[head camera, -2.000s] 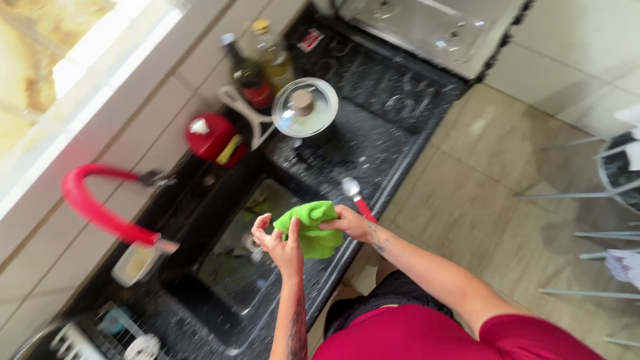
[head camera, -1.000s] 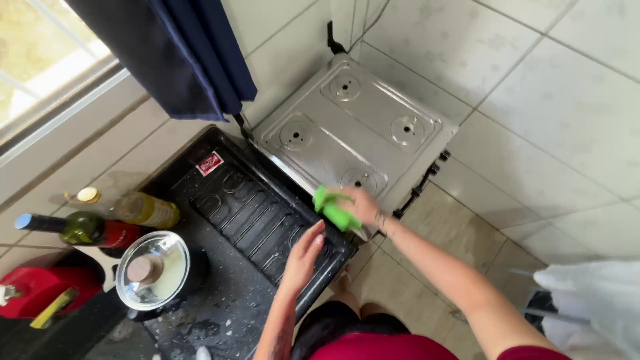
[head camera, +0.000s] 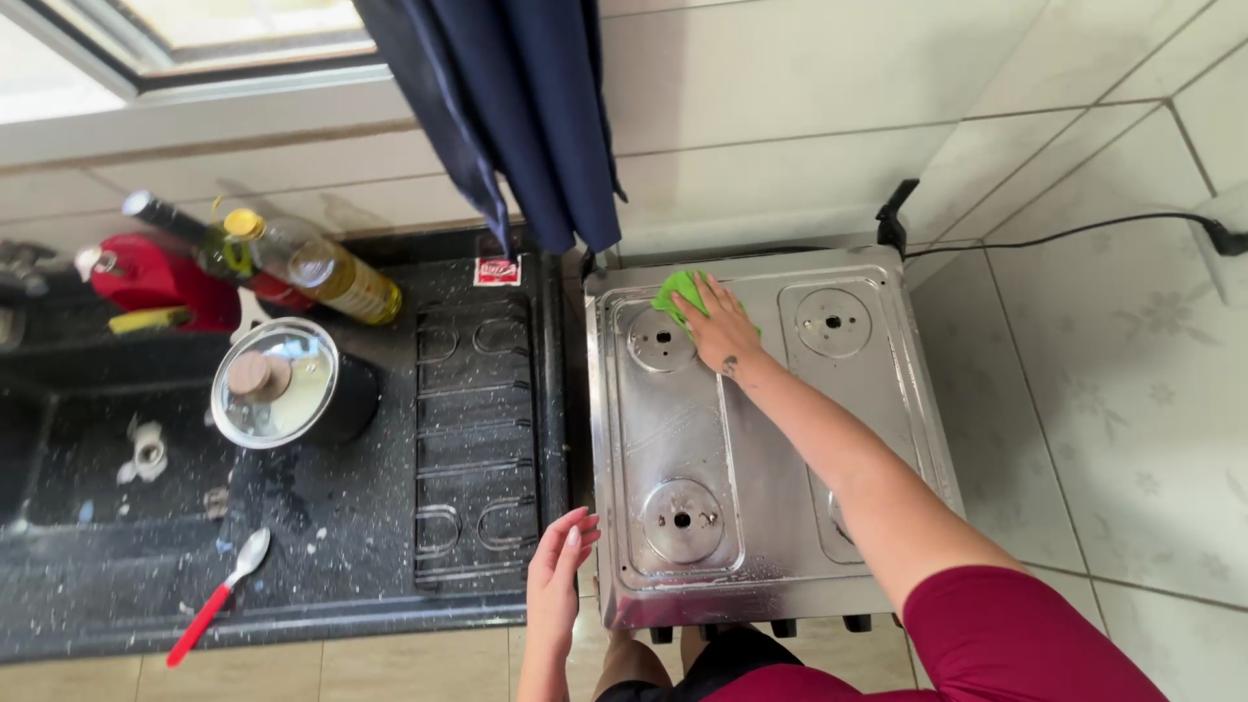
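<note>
My right hand (head camera: 721, 327) presses a green cloth (head camera: 680, 292) onto the stainless steel stovetop (head camera: 770, 468), beside the back left burner opening (head camera: 662, 338). The fingers lie spread over the cloth and hide part of it. My left hand (head camera: 563, 565) is empty, with its fingers apart, near the stove's front left corner and the counter edge. The front left burner opening (head camera: 682, 520) and the back right one (head camera: 833, 323) are uncovered; my right arm partly hides the front right one. The metal around the front left opening looks wet or spotted.
On the black stone counter (head camera: 322, 546) lie a black pan grate (head camera: 475, 439), a lidded pot (head camera: 292, 385), a red-handled spoon (head camera: 219, 597) and bottles, including an oil bottle (head camera: 341, 278). The sink (head camera: 88, 439) is at left. A blue curtain (head camera: 526, 117) hangs behind; a black cable (head camera: 1053, 239) runs right.
The view has swung from the sink to the stove. The cloth, held in both hands at first, is now under my right hand at the stove's back left; my left hand has let go of it.
</note>
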